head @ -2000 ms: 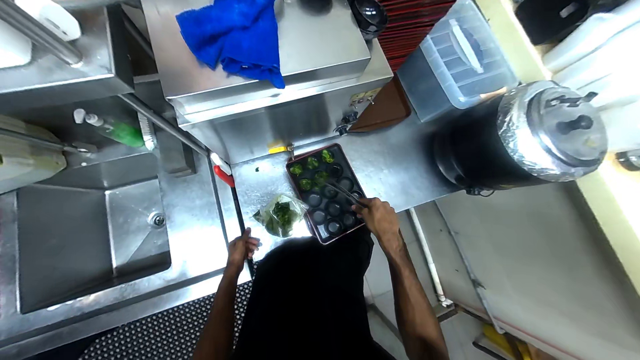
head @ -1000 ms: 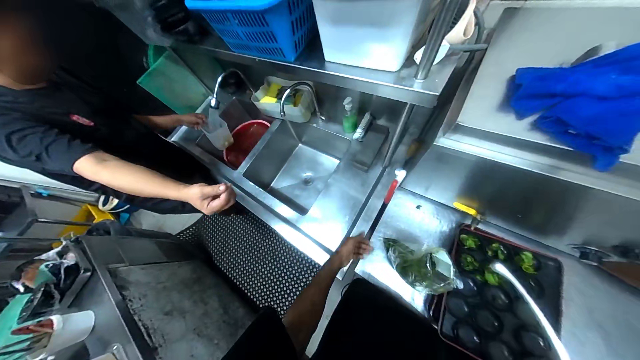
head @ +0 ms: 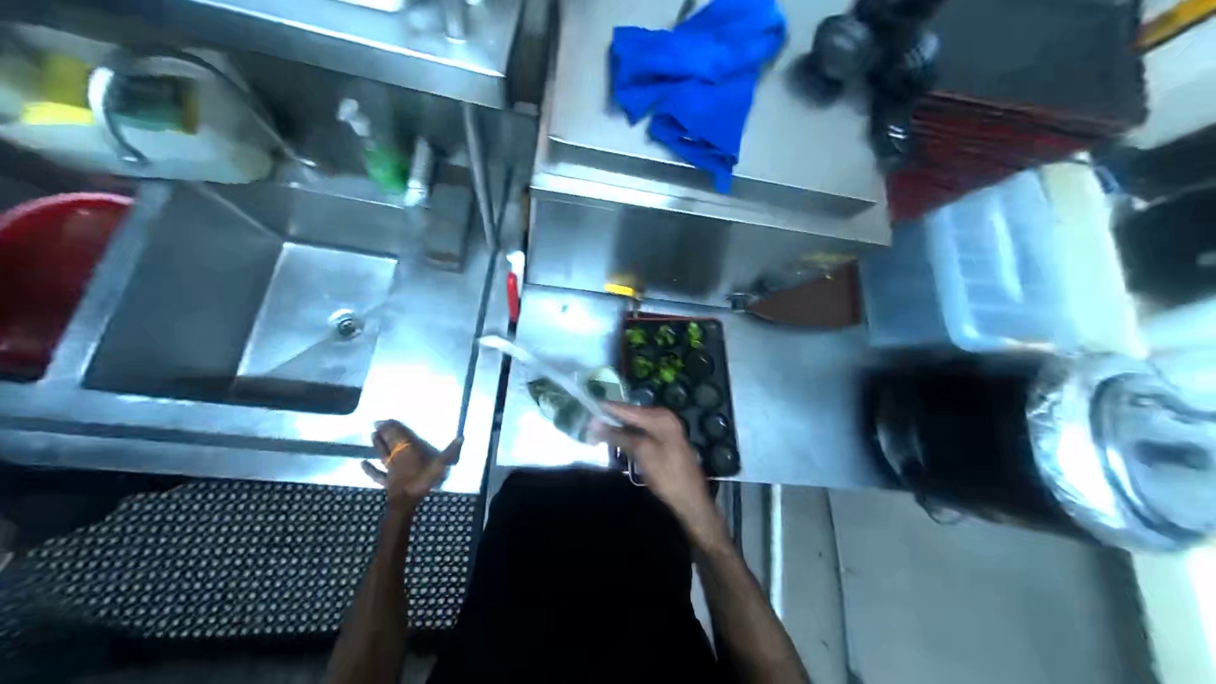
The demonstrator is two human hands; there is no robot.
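My right hand (head: 655, 446) is closed around metal tongs (head: 551, 380), which point to the upper left over a clear bag of green leaves (head: 562, 407). Just past that hand lies a dark tray (head: 708, 394) of round cups, several at its far left holding bits of green leaf. My left hand (head: 410, 463), with an orange band on one finger, is spread at the front edge of the steel counter between the sink and the bag, holding nothing. The picture is blurred.
A steel sink (head: 313, 313) and a red tub (head: 57, 275) are at the left. A blue cloth (head: 703, 81) hangs over a raised steel shelf. At the right stand a clear plastic bin (head: 988, 266) and a black pot with a foil-wrapped top (head: 1073, 437).
My right hand and the tongs have moved left from over the tray to its near left side. My left hand has moved left along the counter edge. The view has swung between frames.
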